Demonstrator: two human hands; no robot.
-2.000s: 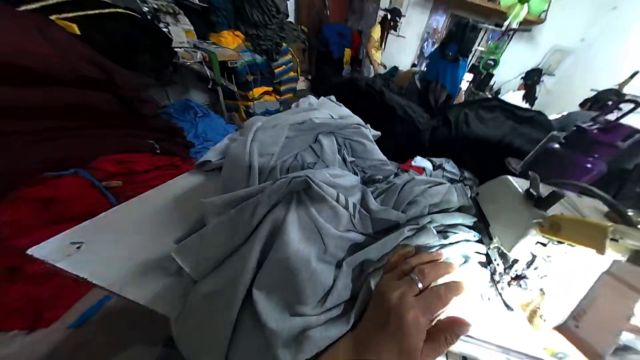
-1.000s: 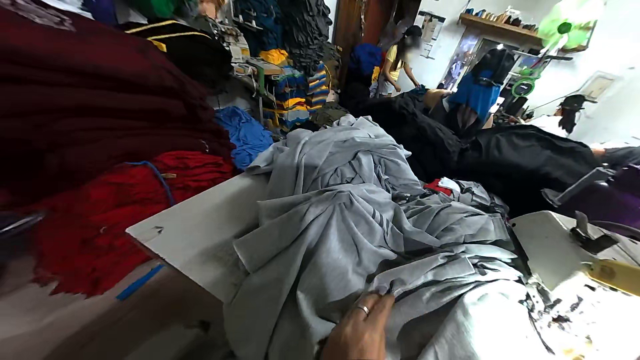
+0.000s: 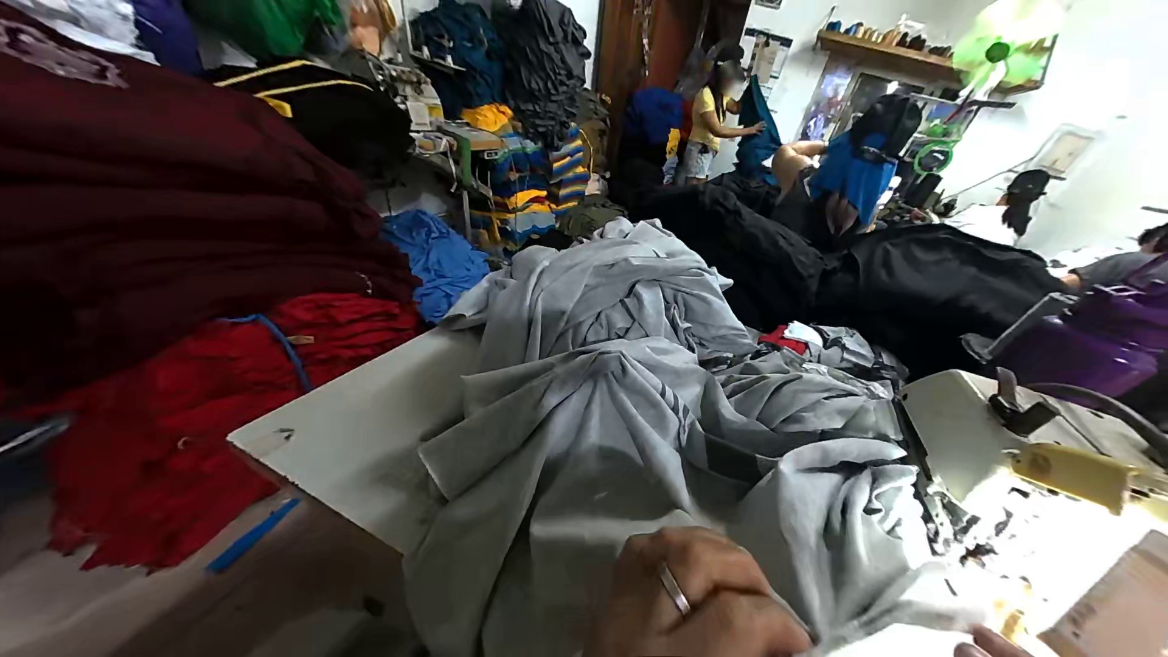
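Light grey cloth (image 3: 602, 438) lies in a large, folded heap over a white table top (image 3: 365, 438). My left hand (image 3: 698, 593), with a ring on one finger, is at the bottom centre, its fingers curled on the near part of the cloth. Only a few fingertips of my right hand (image 3: 990, 644) show at the bottom right edge, beside brightly lit cloth; the rest is out of view. A sewing machine (image 3: 958, 420) stands to the right of the heap under strong light, with cloth scraps around its base.
Red cloth (image 3: 182, 438) and a tall maroon pile (image 3: 164, 201) fill the left. Blue cloth (image 3: 438, 260) lies behind the table's left side. Black cloth (image 3: 940, 283) is piled beyond the heap. A purple machine (image 3: 1086, 347) is at right. A person (image 3: 707, 128) stands far back holding teal cloth.
My left hand was spread flat on the cloth, then lay with bent fingers at a fold; now it is curled lower down. Fingertips of my right hand have come into view. The view has shifted.
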